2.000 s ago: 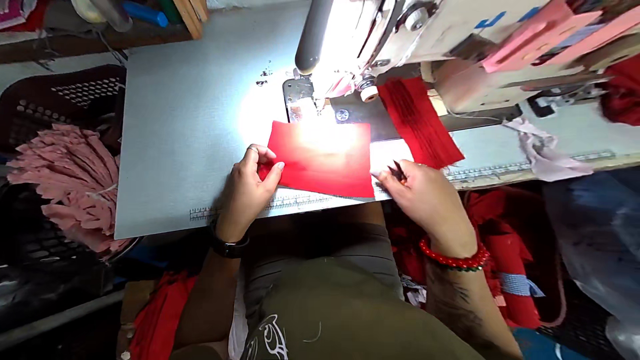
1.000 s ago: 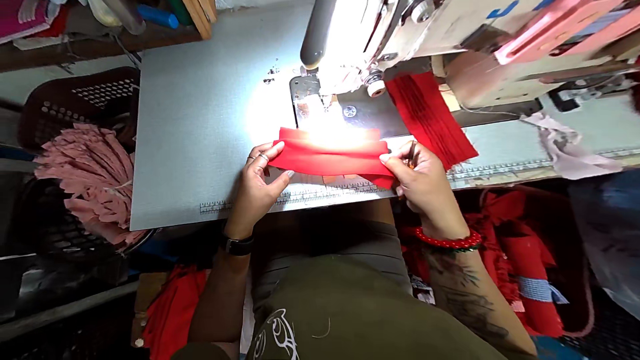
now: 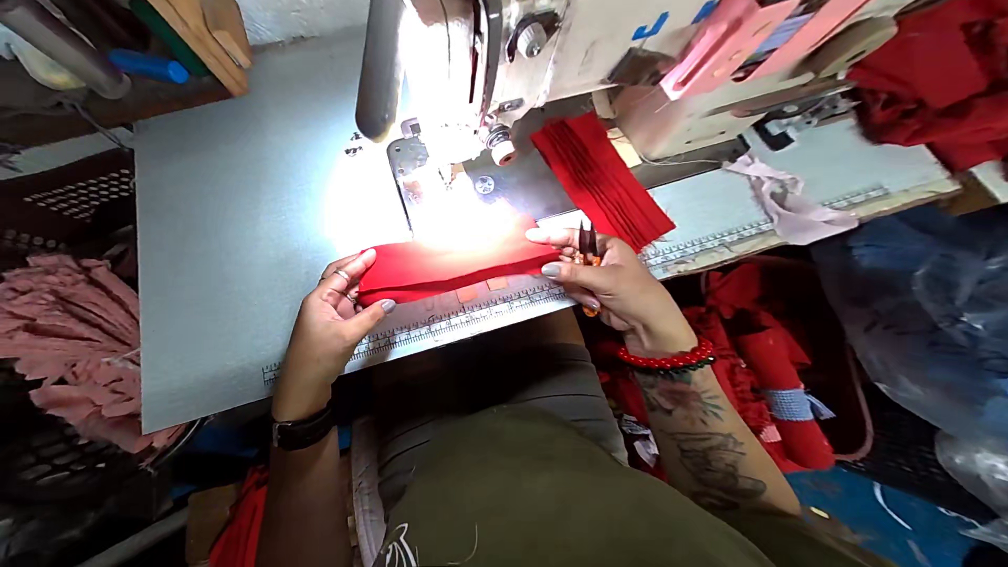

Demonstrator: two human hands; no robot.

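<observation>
A folded piece of red fabric (image 3: 449, 272) is stretched between my hands at the table's front edge, just in front of the sewing machine's needle area (image 3: 449, 177). My left hand (image 3: 335, 315) pinches its left end between thumb and fingers. The right end is gripped by my right hand (image 3: 606, 276), which also keeps small thread snips (image 3: 587, 244) with orange handles tucked in its fingers. A stack of red fabric pieces (image 3: 602, 181) lies behind and to the right, beside the machine. Bright lamp light washes out part of the held fabric.
Measuring tape (image 3: 472, 315) runs along the front edge of the grey table (image 3: 213, 236). A pale fabric scrap (image 3: 787, 205) lies to the right. Pink fabric pieces (image 3: 71, 346) fill a dark basket at the left. Red fabric (image 3: 787, 394) sits in a container below the table at right.
The red fabric lay spread open two seconds ago; now it is folded into a narrow strip. My right hand has moved from beside the fabric onto its right end.
</observation>
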